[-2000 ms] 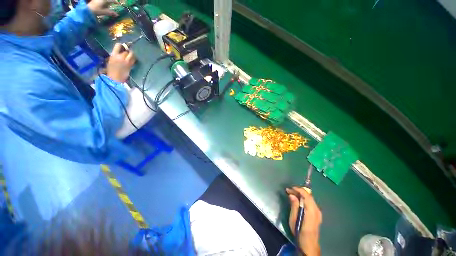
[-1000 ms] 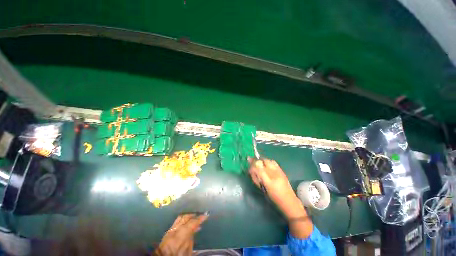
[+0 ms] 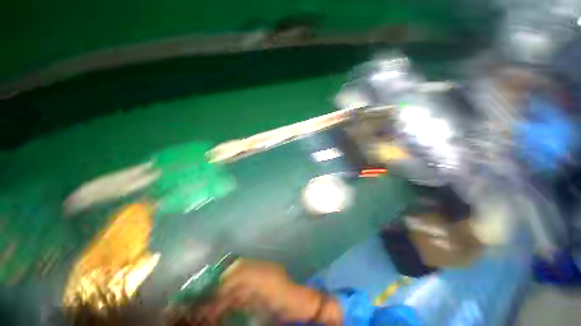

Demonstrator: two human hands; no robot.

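The frame is heavily blurred. My right hand (image 3: pixel 267 288) is low at the centre, fingers pointing left. Its fingertips are at a green circuit board panel (image 3: pixel 199 279) with bright edges; blur hides whether they grip it. No soldering iron can be made out. A dark, reddish blur at the bottom edge beside the panel may be my left hand (image 3: pixel 191 314); its fingers cannot be made out. The stack of green panels (image 3: pixel 191 178) lies farther back by the whitish rail. The orange flex circuit pile (image 3: pixel 113 255) is at left.
A whitish round cup (image 3: pixel 326 194) stands right of the stack. Behind and right of it are a dark box with a white label (image 3: pixel 327 155), a red light streak and shiny clear bags (image 3: pixel 428 130). A brown cardboard box (image 3: pixel 443 242) is below the bench at right.
The view has swung right. My right hand has come from the panel stack back toward my body, and a green panel now shows at its fingers. My left hand has become hard to make out.
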